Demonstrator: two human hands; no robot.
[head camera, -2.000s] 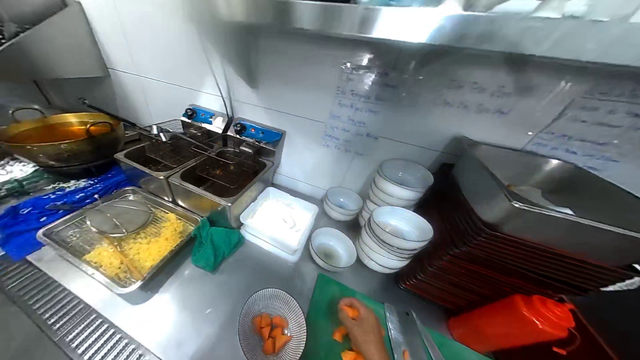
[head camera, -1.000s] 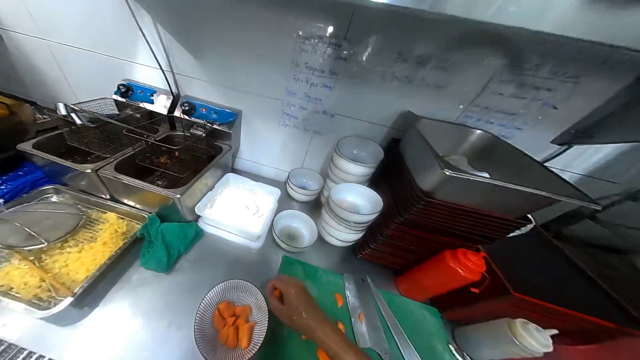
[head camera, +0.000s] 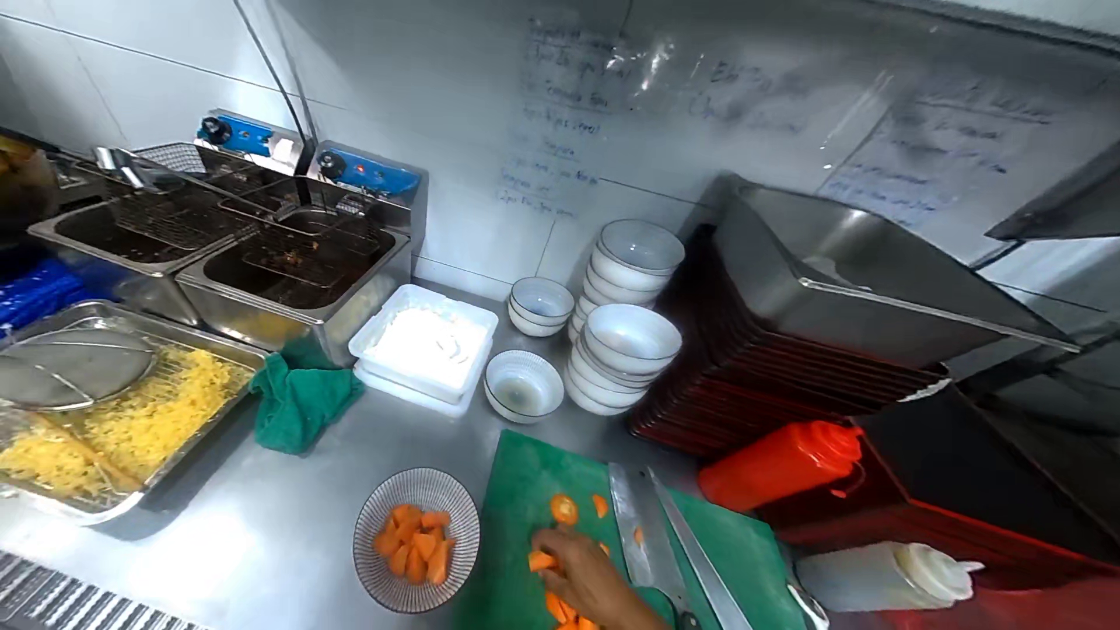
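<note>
One hand reaches in from the bottom edge over the green cutting board (head camera: 525, 472), apparently my right hand (head camera: 588, 573), its fingers closed on a carrot piece (head camera: 542, 561). Around it on the board lie a round carrot slice (head camera: 563, 508), small slivers and more carrot chunks (head camera: 564, 608). To its right, a wide-bladed knife (head camera: 643, 525) and a long metal tool (head camera: 696, 551) lie side by side. Left of the board, a striped bowl (head camera: 417, 538) holds several carrot chunks (head camera: 416, 542). My left hand is out of view.
Behind the board stand stacked white bowls (head camera: 626, 350) and a white tub (head camera: 424, 341) of white powder. Two deep fryers (head camera: 297, 254), a green cloth (head camera: 302, 398) and a tray of yellow bits (head camera: 175, 420) are left. A red squeeze bottle (head camera: 779, 464) and dark stacked trays (head camera: 770, 376) stand right.
My right hand was beside the striped bowl one second ago; now it is lower right over the board, holding a carrot piece. The view has shifted to the right since two seconds ago.
</note>
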